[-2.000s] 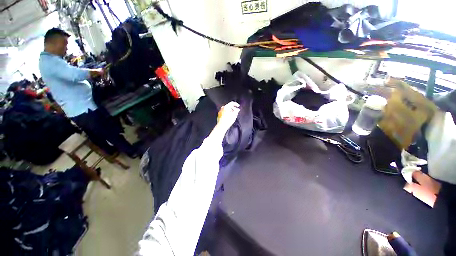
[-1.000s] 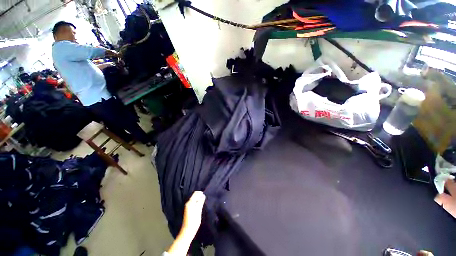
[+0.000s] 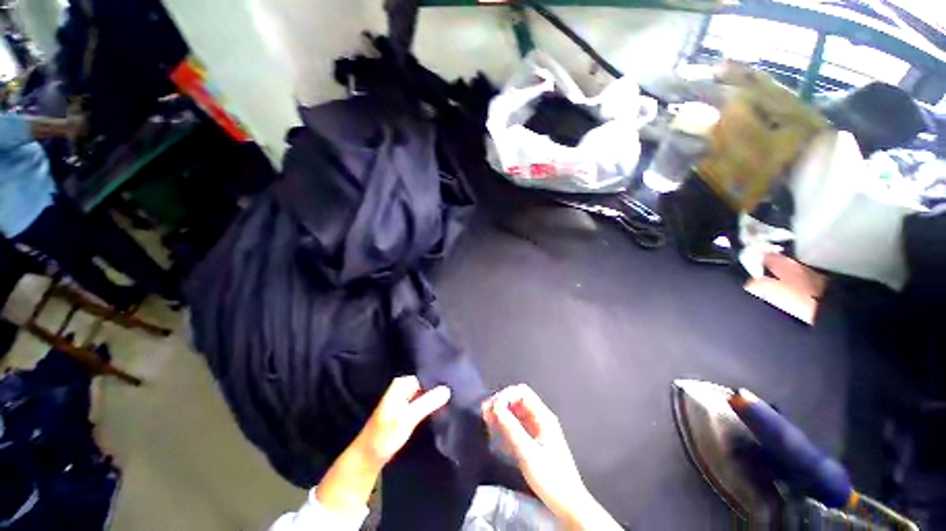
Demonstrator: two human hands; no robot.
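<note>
My left hand (image 3: pixel 399 420) pinches a dark navy garment panel (image 3: pixel 446 363) near the front edge of the table. My right hand (image 3: pixel 524 430) is just to its right, its fingers curled at the panel's right edge. The panel runs up to the large draped pile of garment panels (image 3: pixel 301 301) at the left table edge. The steam iron (image 3: pixel 726 446), with a dark blue wrapped handle, rests on the dark table cover (image 3: pixel 591 322) at the right, apart from my hands.
At the back are a white plastic bag (image 3: pixel 565 150), scissors (image 3: pixel 638 223), a clear bottle (image 3: pixel 679 145), a black phone (image 3: pixel 700 223), a brown packet (image 3: pixel 762 135) and orange-pink paper (image 3: pixel 788 288). A person's blue sleeve (image 3: pixel 31 130) and a stool (image 3: pixel 73 322) are at left.
My view has turned right and down. My right hand has come into view at the panel. My left hand has left the empty-looking pose and now pinches the panel. The iron shows more fully.
</note>
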